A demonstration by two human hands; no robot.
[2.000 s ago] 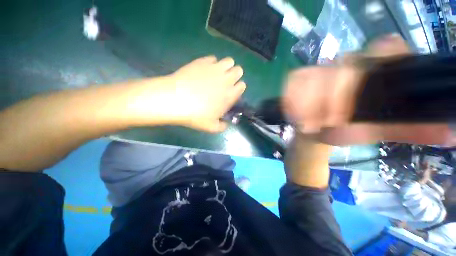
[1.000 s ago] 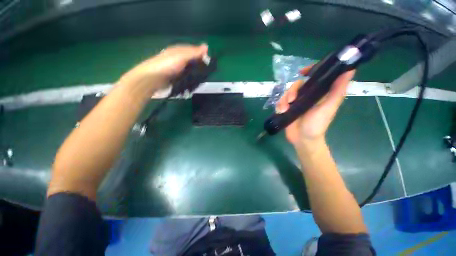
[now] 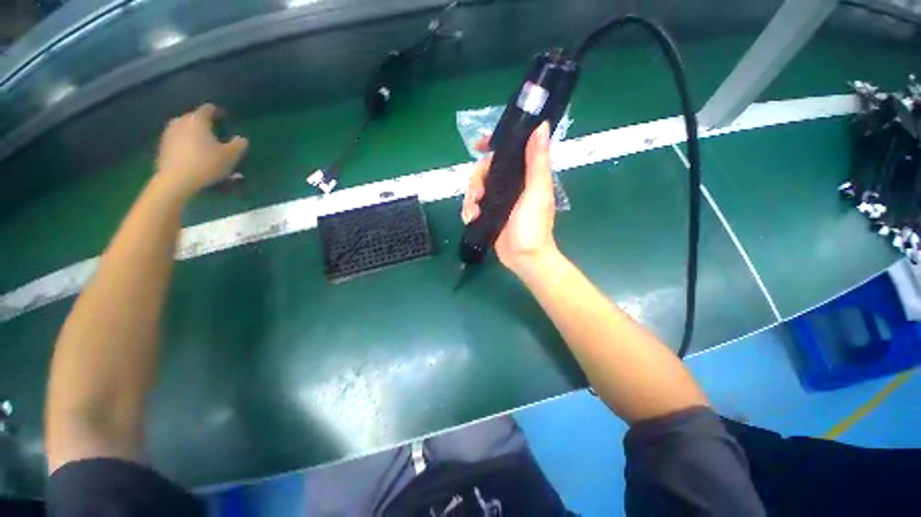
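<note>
My right hand (image 3: 520, 207) grips the black electric screwdriver (image 3: 515, 151), its thin bit pointing down over the green bench, right of the black screw tray (image 3: 376, 238). My left hand (image 3: 200, 151) is over the far side of the bench at the left, beyond the white strip, fingers curled. Small dark bits show by its fingers; whether it holds anything is unclear. A dark controller unit (image 3: 389, 76) lies beyond the strip, its lead running to white connectors (image 3: 321, 182).
A clear plastic bag (image 3: 482, 128) lies partly behind the right hand. The thick power cord (image 3: 693, 202) loops down the right side. A grey post (image 3: 768, 61) stands at the back right. Black leads with white plugs (image 3: 889, 162) are heaped far right, above a blue crate (image 3: 853, 333).
My left hand has moved left and let go of the dark unit, which now lies beyond the strip. The screwdriver remains in my right hand, held more upright. The view has shifted.
</note>
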